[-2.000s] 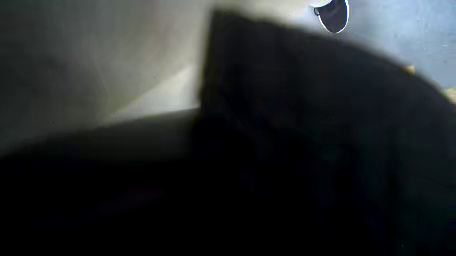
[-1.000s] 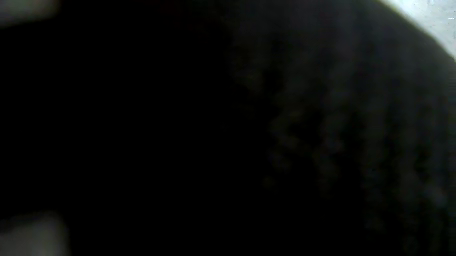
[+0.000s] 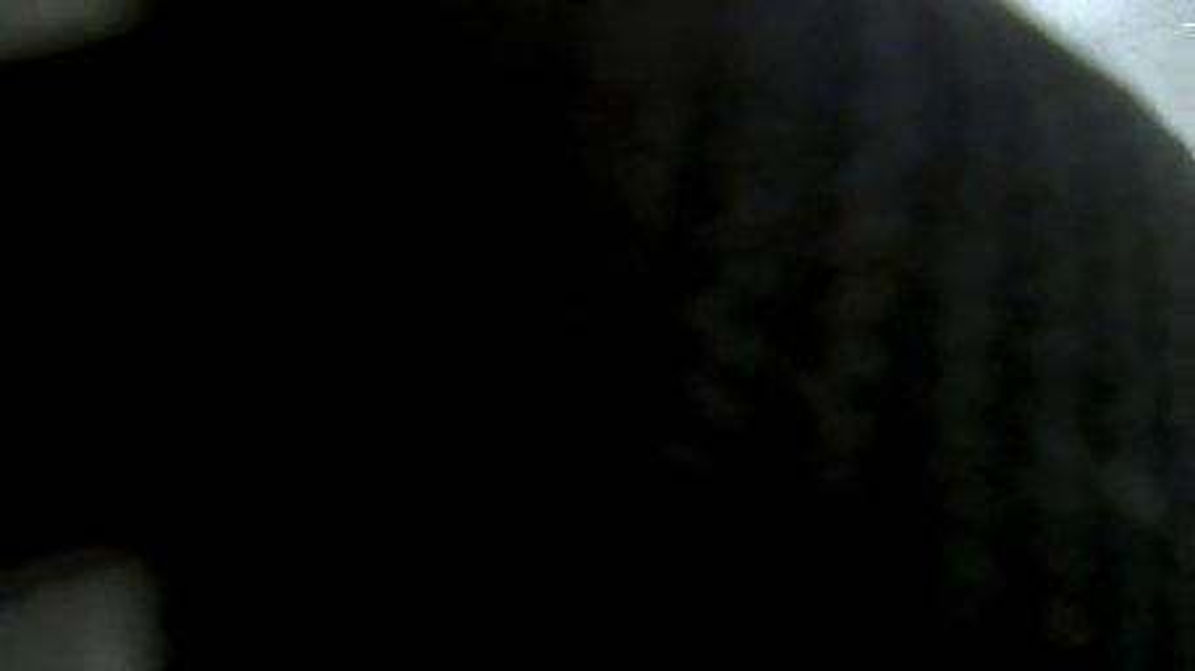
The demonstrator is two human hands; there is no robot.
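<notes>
A dark, blurred surface (image 3: pixel 891 288) lies very close to the camera and fills nearly the whole view. Its right part shows faint upright ridges or folds, and its upper right edge is curved. The left and lower middle parts are black, with no detail. I cannot tell what the thing is. Neither my left hand nor my right hand can be made out.
A pale grey, speckled surface (image 3: pixel 1140 46), perhaps the floor, shows in the top right corner. A blurred grey patch (image 3: pixel 79 623) shows at the lower left, and another (image 3: pixel 59 24) at the upper left. I cannot tell what these patches are.
Since two seconds ago, the dark surface has come to cover most of the view, hiding the pale areas and the dark oval at the top. Over the last second it has barely shifted.
</notes>
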